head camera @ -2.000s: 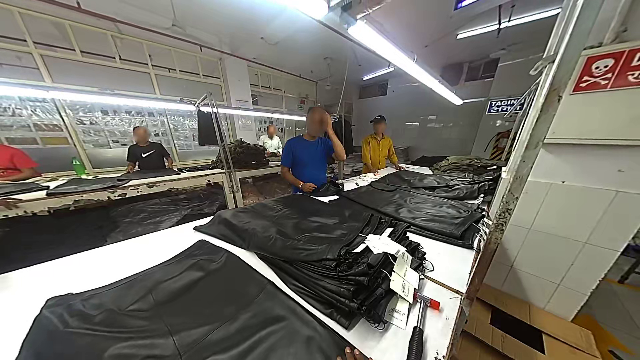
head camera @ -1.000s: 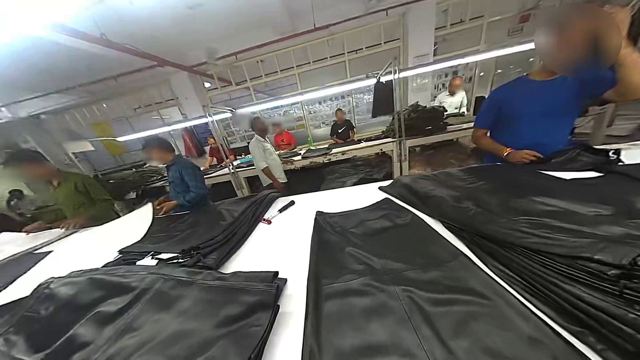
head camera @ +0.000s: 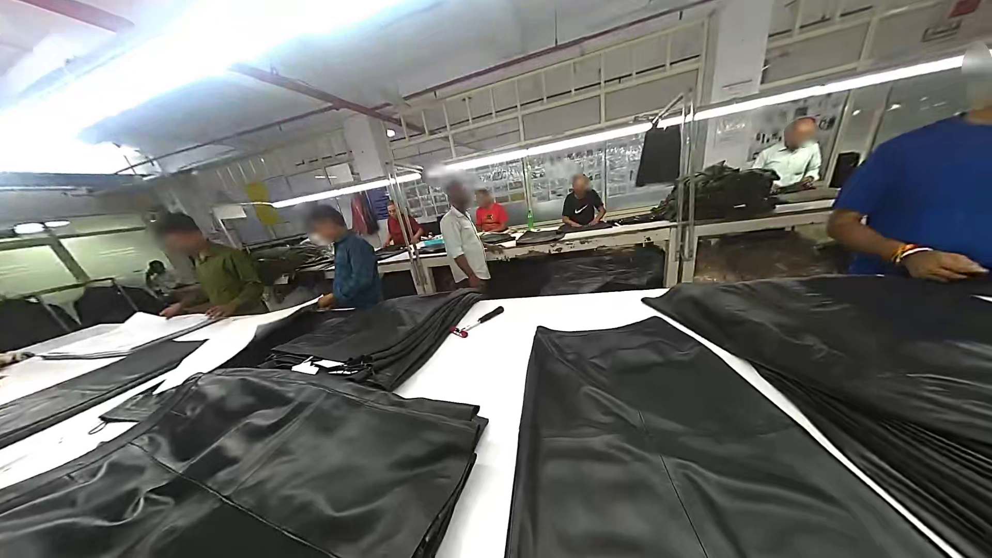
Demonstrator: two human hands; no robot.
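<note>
Neither my left hand nor my right hand shows in the head view. A black leather skirt (head camera: pixel 643 434) lies flat on the white table (head camera: pixel 496 372), near the middle of the view. To its left, black leather garments (head camera: pixel 310 457) lie stacked close to me. A larger pile of black leather garments (head camera: pixel 876 341) spreads over the right side. Beyond the left stack is another pile of folded black garments (head camera: pixel 387 333) with white tags (head camera: pixel 318 366) on it. A small tool with a black handle (head camera: pixel 490 315) and a red head lies beside that pile.
A co-worker in a blue shirt (head camera: pixel 922 194) stands at the table's right far edge, a hand near the garments. Two co-workers (head camera: pixel 225 271) (head camera: pixel 356 263) work at the far left. More people stand behind, by a long bench (head camera: pixel 542 246) with a heap of dark garments (head camera: pixel 721 194).
The view has swung far to the left since two seconds ago. The fingertips at the bottom edge then are out of view now. The blue-shirted co-worker's raised hand no longer shows.
</note>
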